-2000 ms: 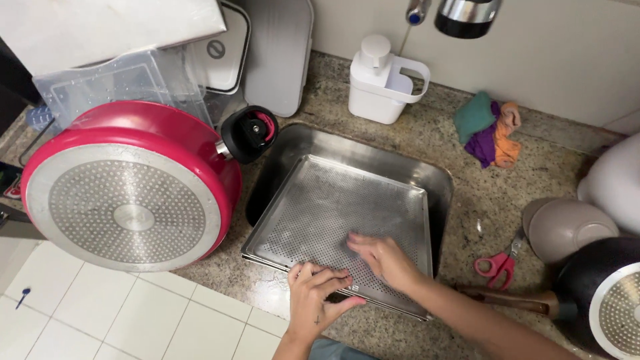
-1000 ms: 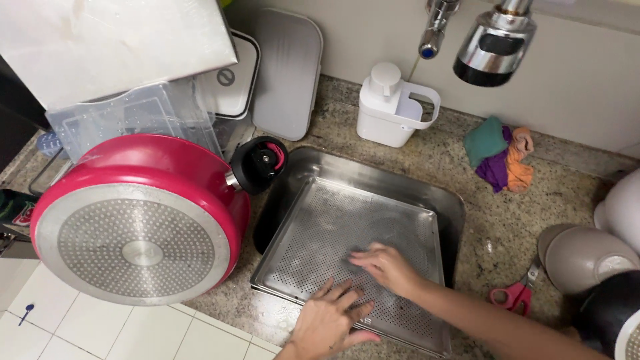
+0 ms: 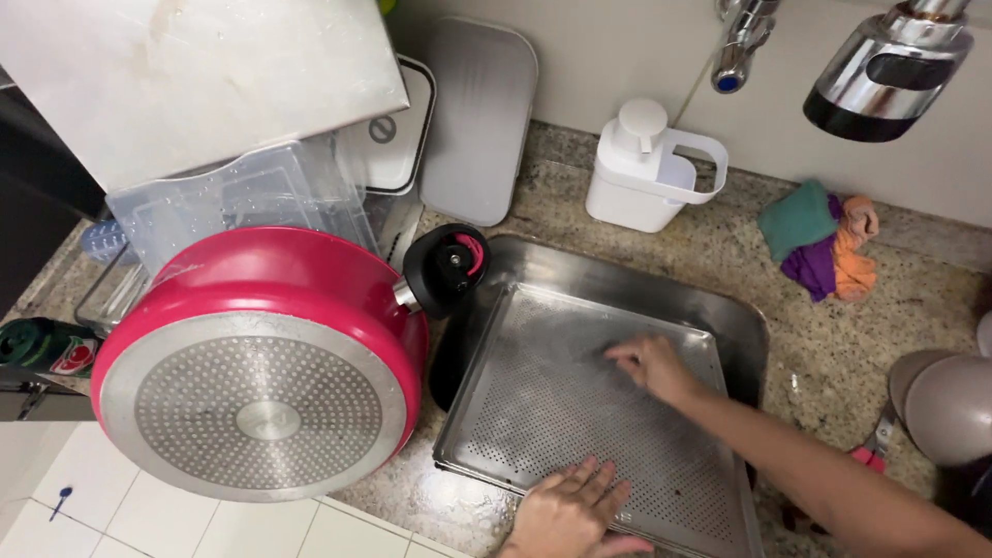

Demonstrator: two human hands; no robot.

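A perforated metal tray [image 3: 573, 403] lies tilted across the steel sink [image 3: 728, 318], its near edge over the counter's front. Flat on the tray's near rim rests my left hand [image 3: 570, 508], fingers spread, with the thumb toward the edge. My right hand [image 3: 651, 364] touches or hovers over the tray's upper middle, its fingers bent and slightly blurred; whether something small is under them I cannot tell. The tray's surface looks wet, and a few dark specks show near its lower right.
Left of the sink leans a red pan [image 3: 256, 403] with a black handle. A white soap dispenser [image 3: 643, 170], coloured cloths [image 3: 821, 240] and a faucet [image 3: 891, 70] are behind. Red-handled scissors [image 3: 872, 453] and bowls [image 3: 953, 403] lie right; a metal sheet [image 3: 201, 77] stands upper left.
My right hand has moved up the tray, farther from my left hand, which stays at the near rim. The view has shifted.
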